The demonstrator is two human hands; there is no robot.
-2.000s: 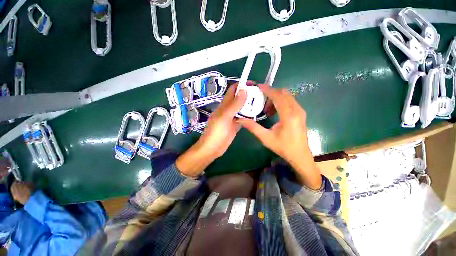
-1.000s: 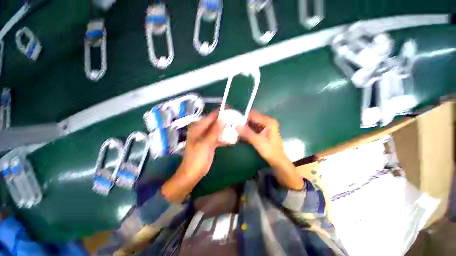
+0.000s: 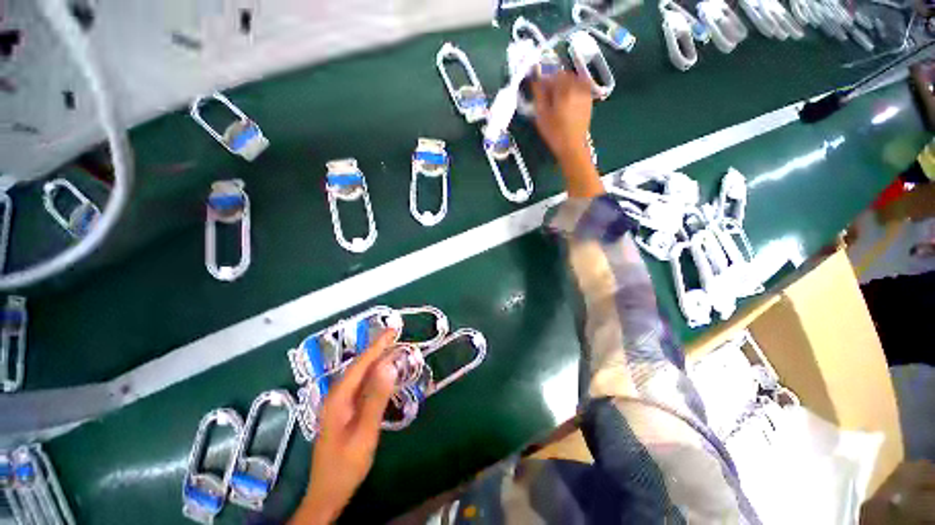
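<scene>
My left hand (image 3: 354, 415) is at the lower left, its fingertips against a white loop-handled unit (image 3: 466, 361) in a group of units with blue parts (image 3: 320, 354). Whether it grips the unit or only rests on it cannot be told. My right hand (image 3: 564, 108) reaches across the pale divider rail (image 3: 436, 251) into the far lane. Its fingers are down at a loop-handled unit (image 3: 525, 36), beside a blurred white strip-like piece (image 3: 504, 111). Its grip is hidden.
Units with blue parts (image 3: 347, 195) lie spaced along the far lane. White units (image 3: 707, 256) are piled right of my right forearm. An open carton (image 3: 846, 338) with white units and a liner bag (image 3: 820, 461) is at lower right. A pale curved tube (image 3: 118, 154) crosses upper left.
My hands have parted. The right moved up and across the rail to the far lane; the left is now at the blue-part group, where another loop extends rightward. The view has shifted.
</scene>
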